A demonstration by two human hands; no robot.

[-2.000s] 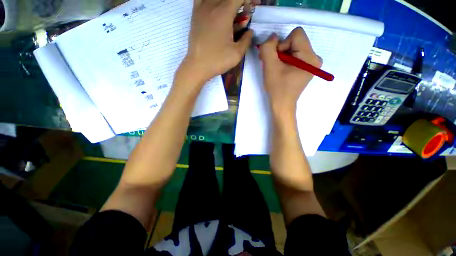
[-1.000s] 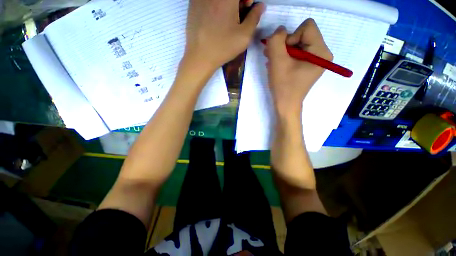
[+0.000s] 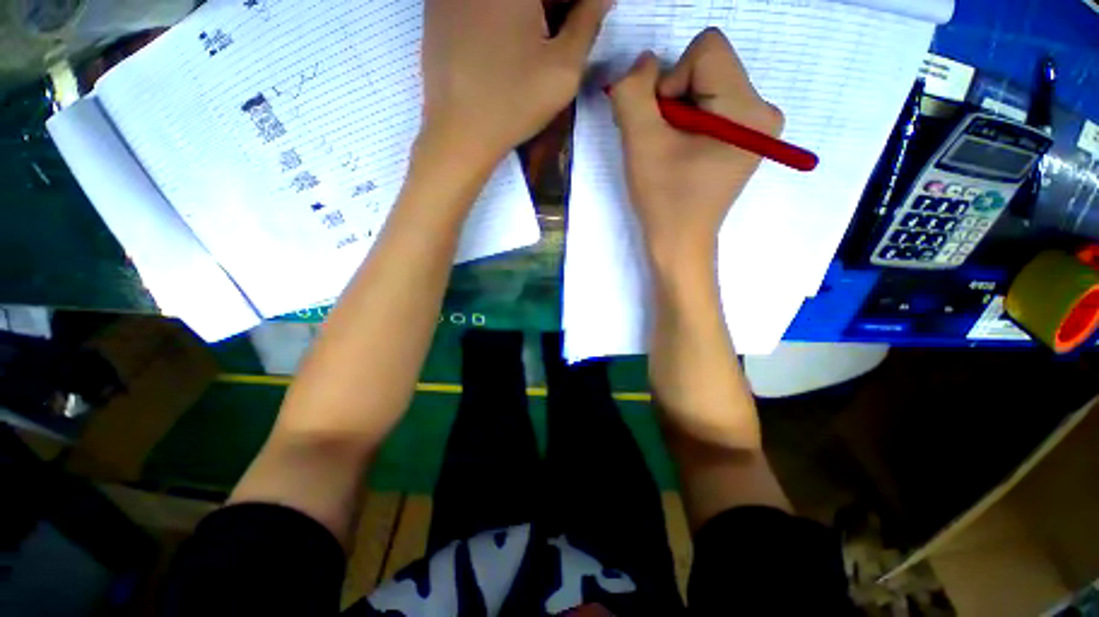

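Note:
A white ruled notebook lies on the bench under my right hand. My right hand is shut on a red pen, its tip at the page's upper left. A second ruled notebook with dark handwritten blocks lies to the left. My left hand rests at the top between the two notebooks, partly cut off by the frame's upper edge. Its fingers are bent, and what is under them is hidden.
A grey calculator and a yellow tape roll with orange-red core lie right of the notebook. A dark pen lies beyond the calculator. Below the bench are a white stool seat and an open brown carton.
The view has shifted slightly. My right hand and the pen have moved a little on the page, still at its upper left. My left hand stays near the same notebook edge.

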